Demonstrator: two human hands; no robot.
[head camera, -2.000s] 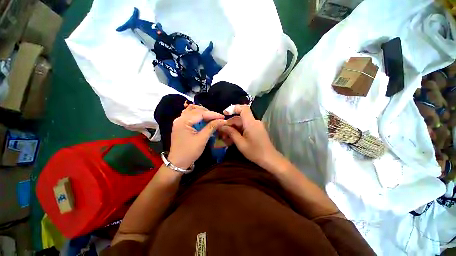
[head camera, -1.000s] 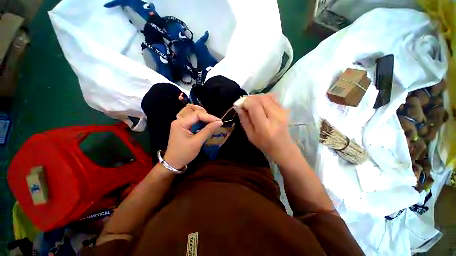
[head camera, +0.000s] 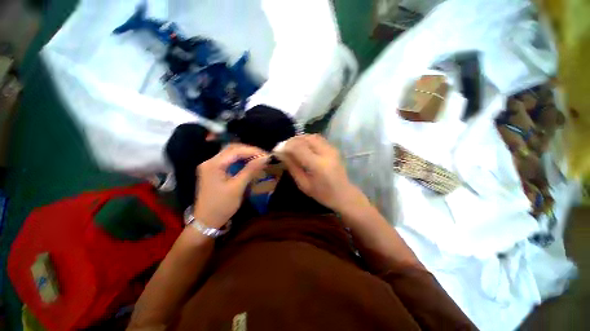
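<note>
My left hand (head camera: 223, 184) and my right hand (head camera: 316, 169) meet over my lap, fingertips almost touching. They pinch a thin tag string, hard to see in the blur; a whitish bit shows at my right fingertips. Between and below the hands hangs a brown hang tag (head camera: 264, 186) on a blue plush toy (head camera: 261, 203), which is partly hidden by my fingers and lies against the dark-clad lap.
A white woven sack (head camera: 113, 139) holds blue plush toys (head camera: 210, 76) in front. The red stool (head camera: 71, 239) at left bears a small tag stack (head camera: 44, 278). On white sheeting at right lie a tag block (head camera: 423, 97), a dark bar (head camera: 468, 84) and a string bundle (head camera: 424, 169). Brown plush toys (head camera: 527, 139) lie far right.
My right hand has come in from the right, closing the gap to my left hand that the string spanned a second ago. The view has shifted and blurred.
</note>
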